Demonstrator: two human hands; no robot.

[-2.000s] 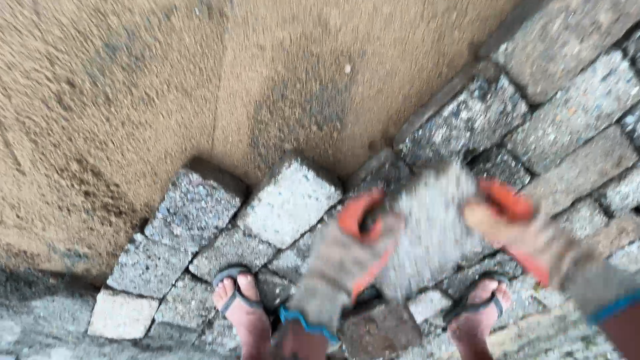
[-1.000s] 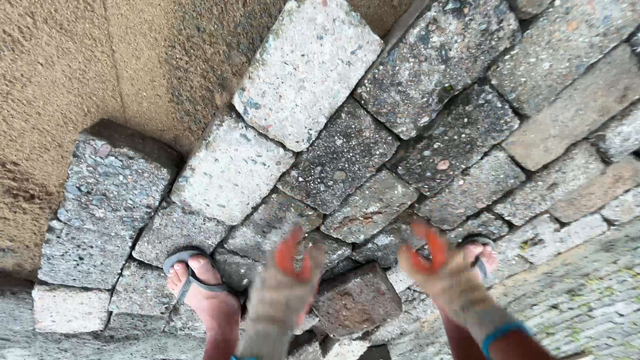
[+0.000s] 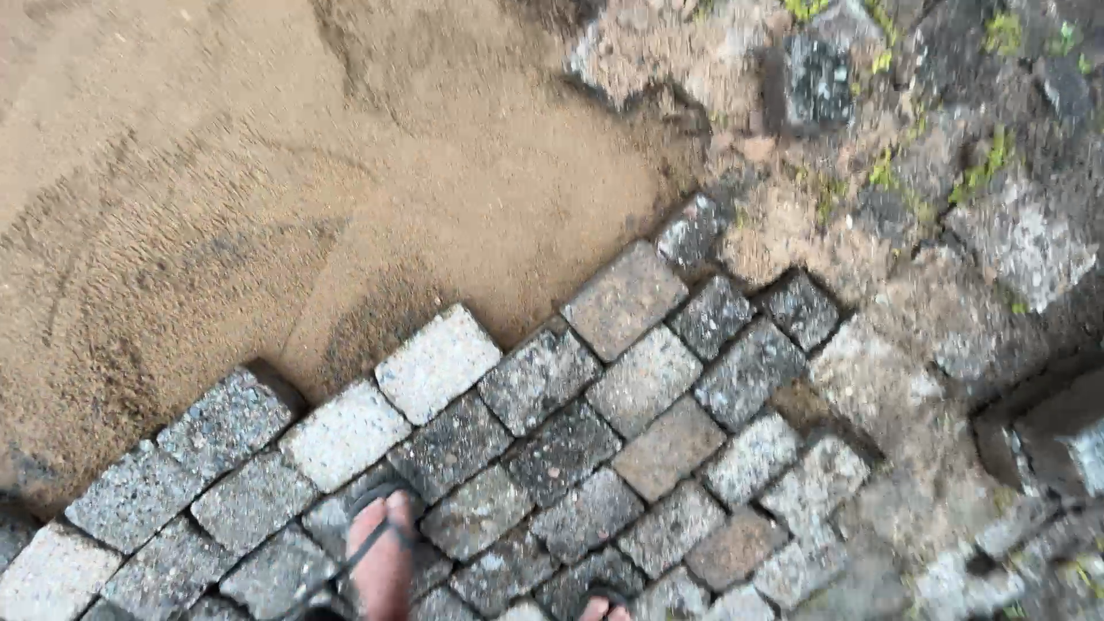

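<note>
Neither of my hands shows in the head view now. A pale concrete paving block lies at the edge of the laid paving, its upper side against the sand. A second pale block adjoins its lower left end. Right of the pale block sits a dark grey block, with a brownish block beyond it. To the left, a speckled grey block borders the sand, its dark side face showing. The blocks lie in slanting rows with narrow joints.
Bare sand spreads over the upper left. Rough old stones with green moss run along the right, near a dark hollow. My sandalled foot stands on the blocks at the bottom; part of the other shows beside it.
Two seconds ago my gloved hands held a pale block; a second ago they were apart and empty, with a pale block lying at the paving's edge. Both hands have left the view, which has shifted widely.
</note>
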